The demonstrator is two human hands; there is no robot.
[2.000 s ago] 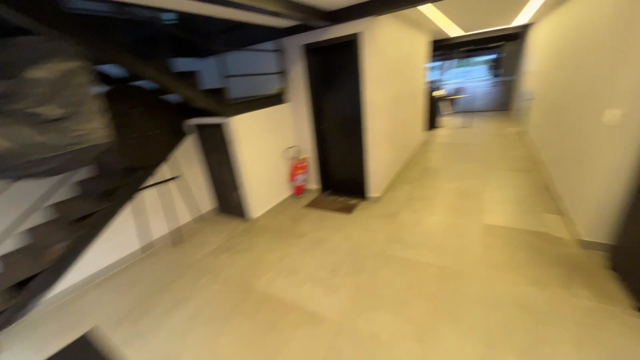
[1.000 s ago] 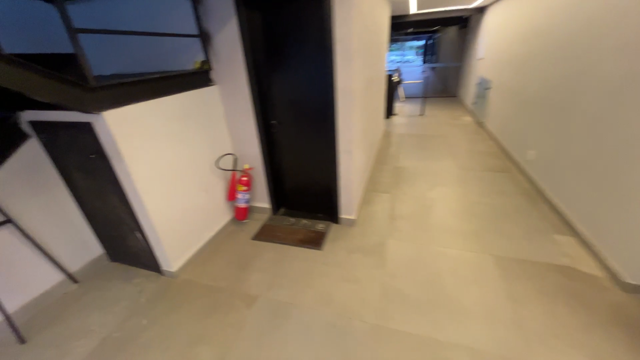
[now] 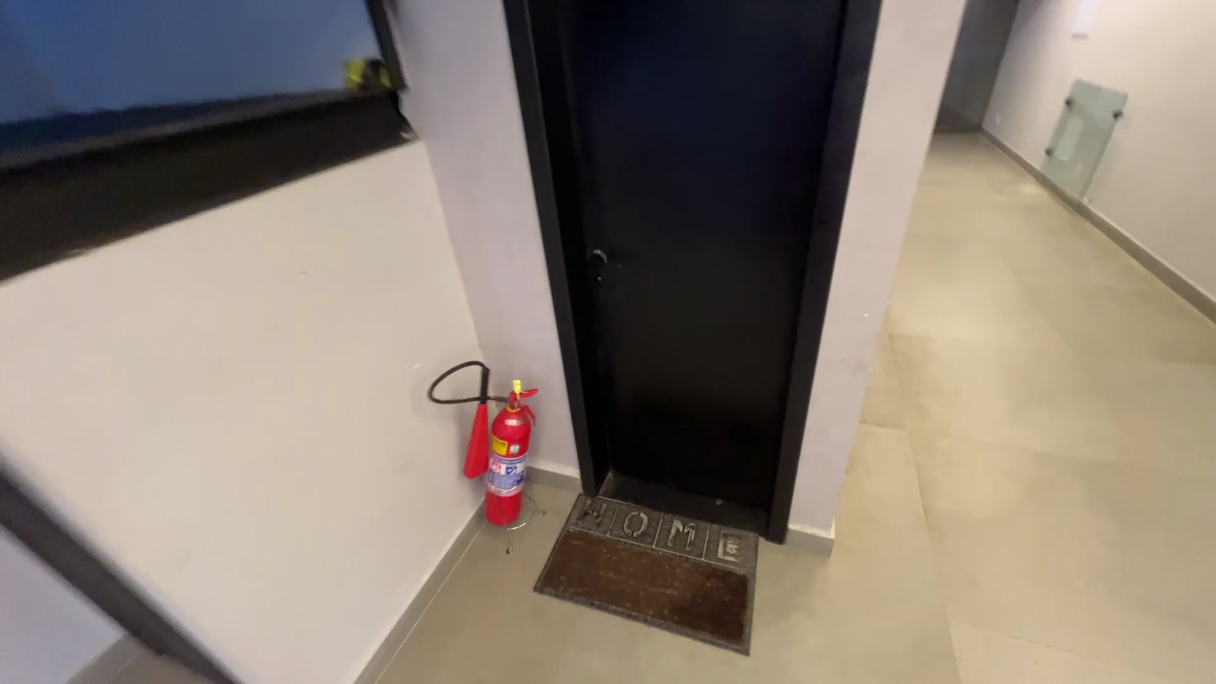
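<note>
Neither my left hand nor my right hand shows in the head view. A black door (image 3: 703,247) in a black frame stands closed ahead, with a small round metal knob (image 3: 598,256) on its left side. On the floor at its foot lies a brown and grey doormat (image 3: 655,581) with raised letters. Left of the door, in the corner of the walls, a red fire extinguisher (image 3: 508,465) stands upright on a thin wire stand. Its black hose (image 3: 456,368) loops out to the left, and its red horn hangs beside the cylinder.
A light wall (image 3: 266,399) with a dark ledge (image 3: 209,176) on top rises at the left. To the right, a tiled corridor (image 3: 1026,380) runs back. A glass panel (image 3: 1086,138) leans or is fixed at the corridor's right wall; which one I cannot tell.
The view has moved closer to the door, the doormat and the fire extinguisher. The staircase at the left two seconds ago is out of view.
</note>
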